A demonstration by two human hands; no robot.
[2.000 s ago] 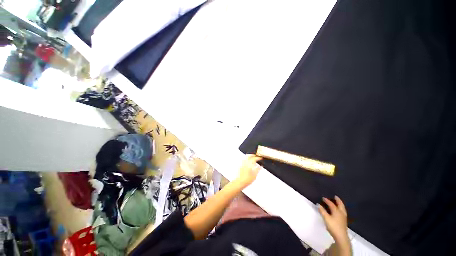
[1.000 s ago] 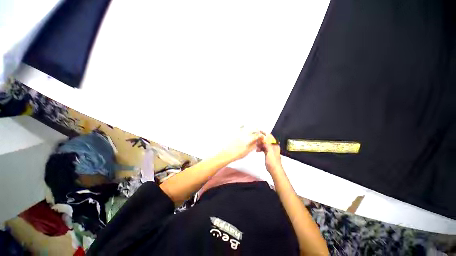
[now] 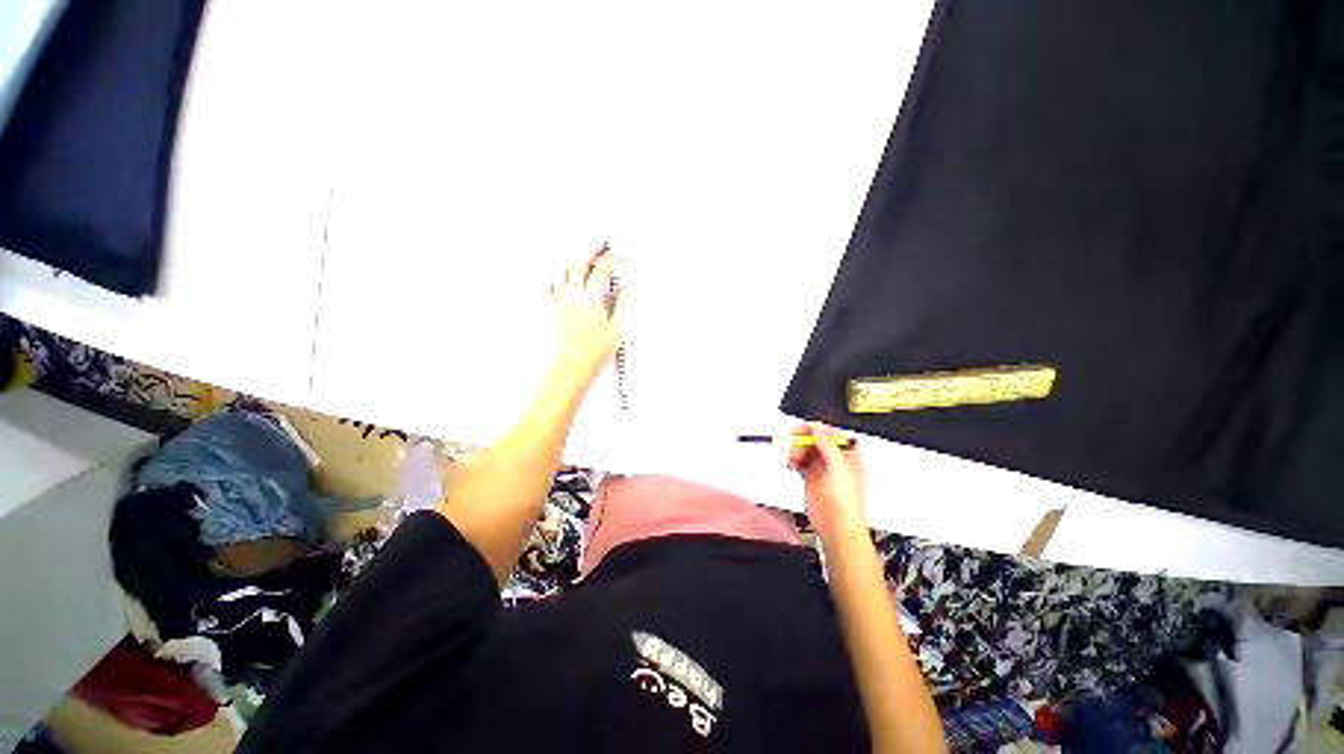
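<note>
A white notebook with a dark spiral binding (image 3: 622, 376) lies on the white table paper (image 3: 442, 177); its outline is hard to tell from the paper. My left hand (image 3: 587, 307) rests on it at the spiral, fingers apart; any grip on a page cannot be seen. My right hand (image 3: 828, 460) holds a thin yellow pen with a dark tip (image 3: 805, 439), lying sideways and pointing left, at the table's near edge. Black fabric (image 3: 1120, 221) lies flat on the right. A short yellow bar (image 3: 952, 388) lies on its near corner.
Dark blue fabric (image 3: 96, 148) lies at the far left of the table. A brown piece (image 3: 1044, 532) is at the near table edge. Black and white scraps (image 3: 1002, 619) heap on the floor. A person's blue head covering (image 3: 229, 479) shows low at the left.
My hands were together at the fabric corner and are now apart. My left hand has moved left to the notebook. My right hand holds the pen alone. The view has shifted to the right.
</note>
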